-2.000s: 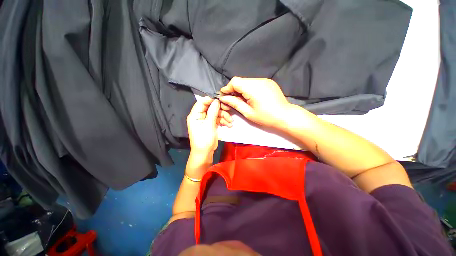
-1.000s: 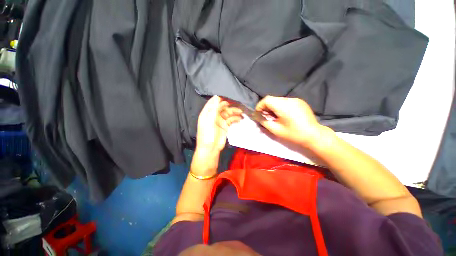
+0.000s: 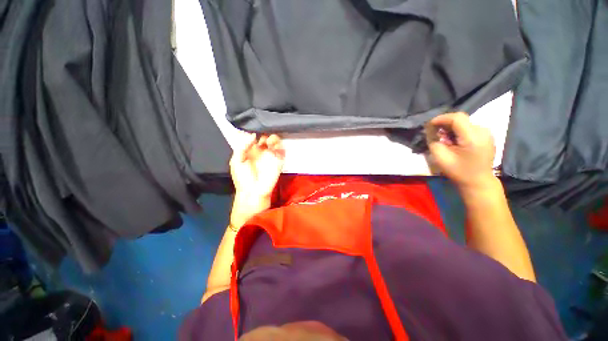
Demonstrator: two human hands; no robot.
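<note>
A charcoal skirt (image 3: 320, 60) lies spread on the white table in front of me, its folded hem edge (image 3: 333, 123) towards me with a smoother grey strip showing. My left hand (image 3: 259, 163) is palm up just below the left part of this edge, fingers loosely curled and apart, with no cloth seen in it. My right hand (image 3: 465, 150) is closed on the skirt's edge at the right, where a dark bit of cloth bunches beside the fingers. Something small shows inside the right fist, too blurred to name.
Long dark garments (image 3: 100, 120) hang over the table edge at the left. Bluish-grey garments (image 3: 557, 86) hang at the right. The white table (image 3: 320, 153) shows around the skirt. Part of a red stool (image 3: 110, 333) stands on the blue floor (image 3: 160, 273) at lower left.
My hands were together at the cloth edge and are now far apart, the right one moved right. The skirt has shifted and lies flatter, separate from the left pile, with its hem straighter.
</note>
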